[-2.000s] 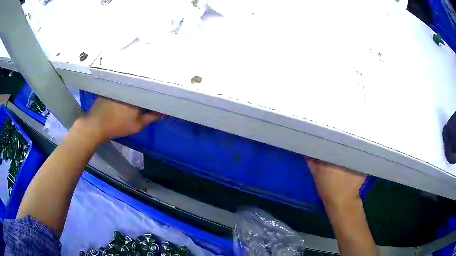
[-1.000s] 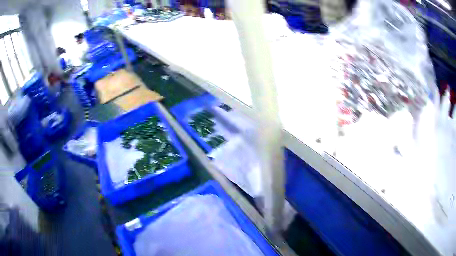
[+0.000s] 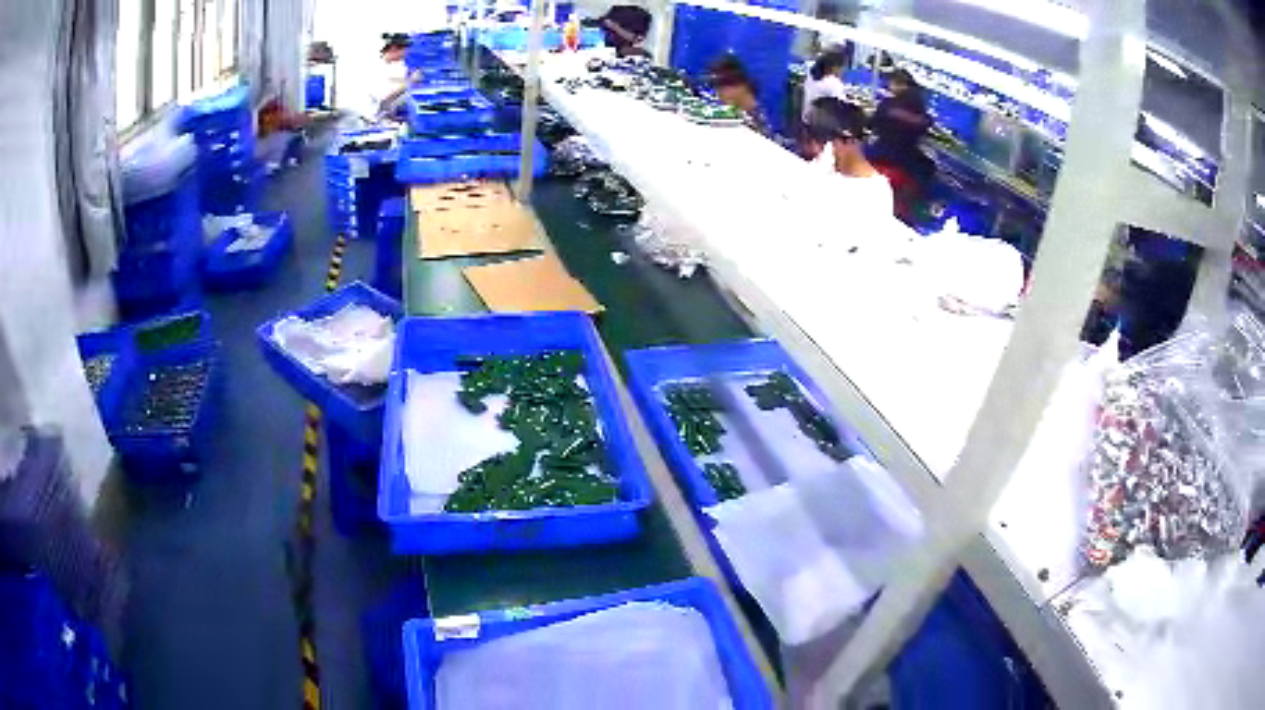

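Note:
Neither of my hands is in view. Nearest in front, a blue crate with a white liner (image 3: 583, 666) is cut off by the bottom edge. Beyond it on the green bench, a blue crate (image 3: 513, 530) holds dark green parts (image 3: 548, 416) heaped on a white liner. To its right, under the shelf, another blue crate (image 3: 649, 364) holds green parts (image 3: 694, 419), partly covered by a white sheet (image 3: 798, 548). A blue surface shows under the shelf at the bottom right, partly hidden by the post.
White shelf (image 3: 888, 375) and metal post (image 3: 1034, 333) stand right, with a clear bag of red-and-silver pieces (image 3: 1158, 465). Cardboard sheets (image 3: 472, 222) lie beyond the crates. Several people sit across the shelf. Left are a yellow-black aisle line (image 3: 308, 486) and floor crates (image 3: 167, 402).
The view has swung left and up from the shelf edge to the bench and aisle. Both hands, earlier on a blue crate under the shelf, are out of the picture.

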